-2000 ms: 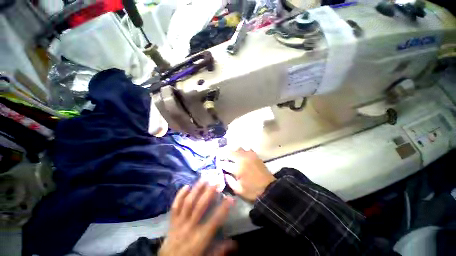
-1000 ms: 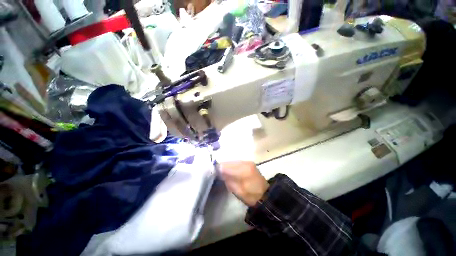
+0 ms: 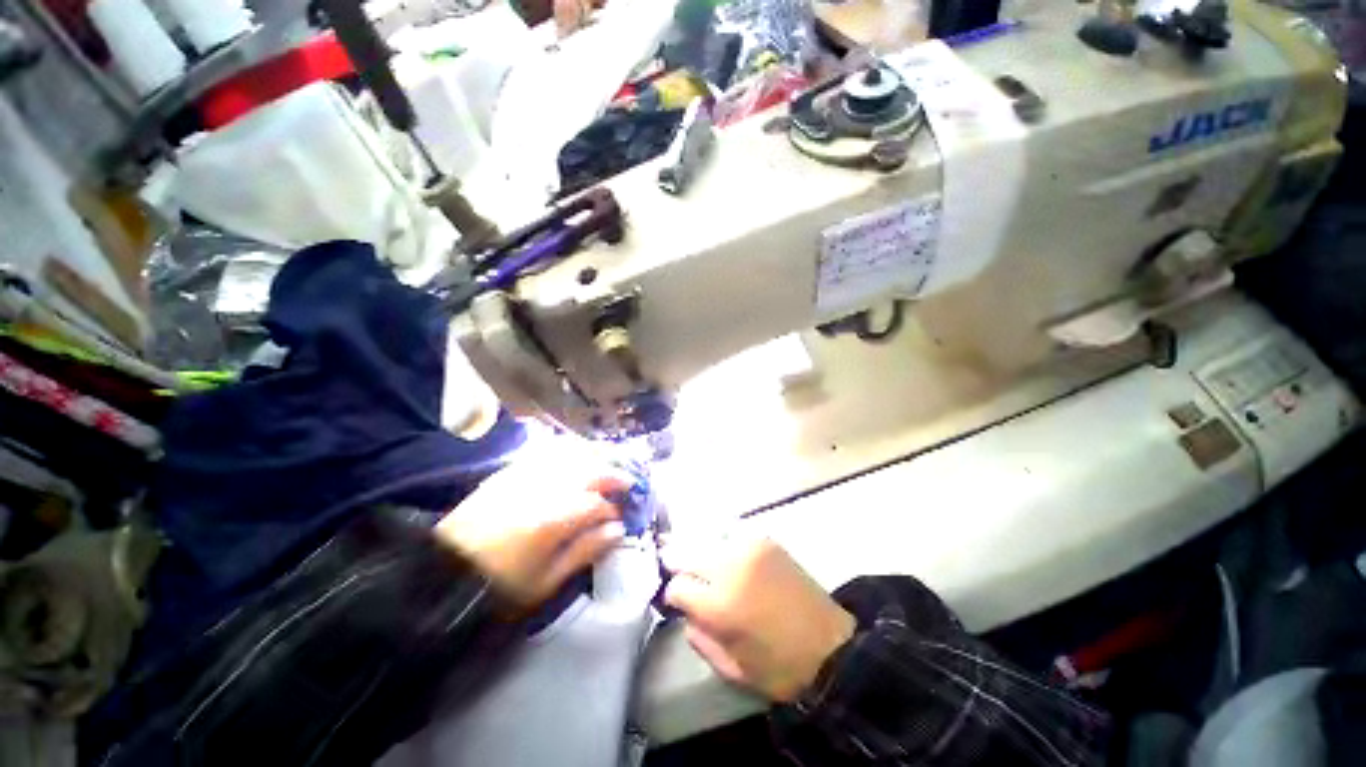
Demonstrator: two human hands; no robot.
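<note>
The navy garment (image 3: pixel 315 405) lies bunched left of the needle on the sewing machine (image 3: pixel 719 255). A pale grey fabric piece (image 3: pixel 562 674) hangs from the needle area towards me, over the bed's front edge. My left hand (image 3: pixel 539 525) pinches the fabric edge close in front of the presser foot. My right hand (image 3: pixel 757 607) pinches the right edge of the same work, a dark narrow strip, a little nearer to me. The needle and presser foot are lost in lamp glare.
Snips with a purple mark (image 3: pixel 532 255) rest on the machine head. A control panel (image 3: pixel 1273 382) is at the bed's right end. Plastic bags (image 3: pixel 217 277) and white pieces (image 3: pixel 285 165) lie behind at left. Dark and grey cloth (image 3: pixel 1273 719) is at lower right.
My left hand, out of sight one second ago, is back at the fabric by the needle. My right hand has moved slightly nearer to me. The pale grey piece was not spread out two seconds ago.
</note>
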